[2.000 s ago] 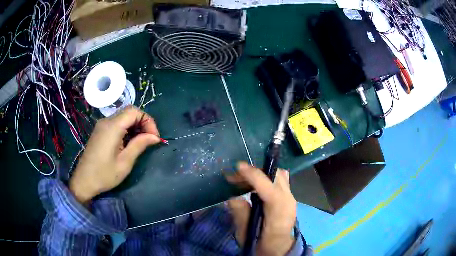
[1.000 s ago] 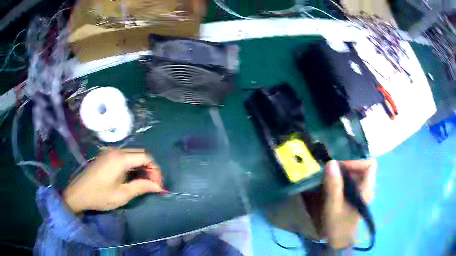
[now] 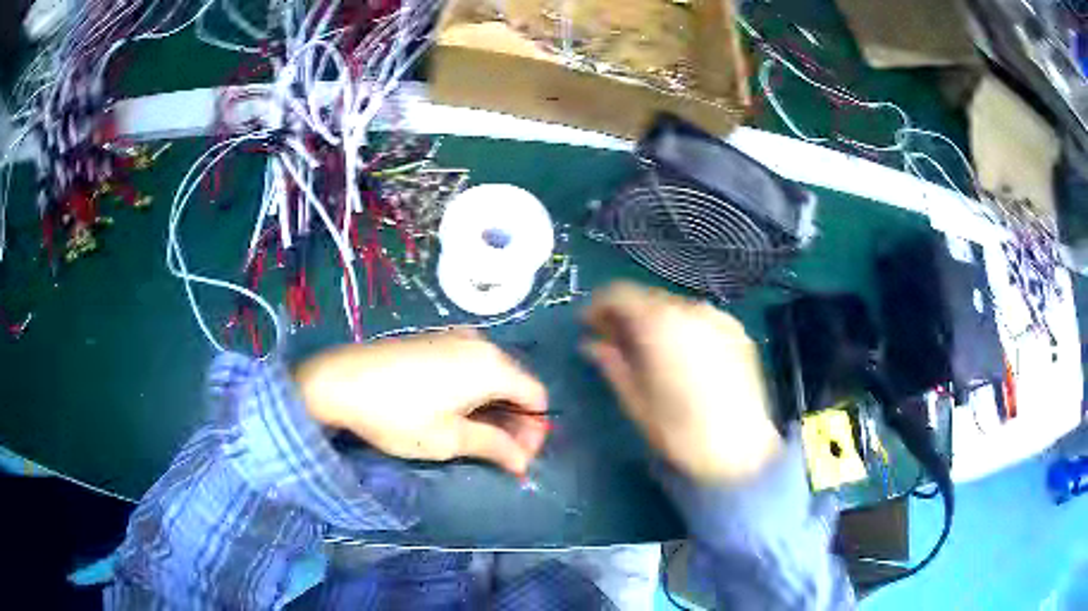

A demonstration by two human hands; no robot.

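My left hand (image 3: pixel 424 400) is low over the green mat, thumb and fingers closed on thin lead wires. A short red wire end (image 3: pixel 539 420) shows between its fingertips, and a small shiny tip shows below the thumb. A white cable (image 3: pixel 459 325) runs behind this hand. My right hand (image 3: pixel 686 376) is blurred, to the right of the left hand, with fingers curled towards the solder spool (image 3: pixel 492 236); whether it holds anything cannot be told. The soldering iron is not in my hand; its black cord (image 3: pixel 928 448) hangs at the right by the stand (image 3: pixel 823 340).
The fume fan (image 3: pixel 704 233) stands behind my right hand, with the cardboard parts box (image 3: pixel 561 78) behind it. Wire bundles (image 3: pixel 310 203) lie at the left. The yellow sponge (image 3: pixel 832 448) and soldering station (image 3: pixel 943 316) are at the right. An open box (image 3: pixel 873 529) is below the bench edge.
The view has turned left. My right hand has let go of the soldering iron and moved from the stand area to beside my left hand. My left hand still pinches the wires.
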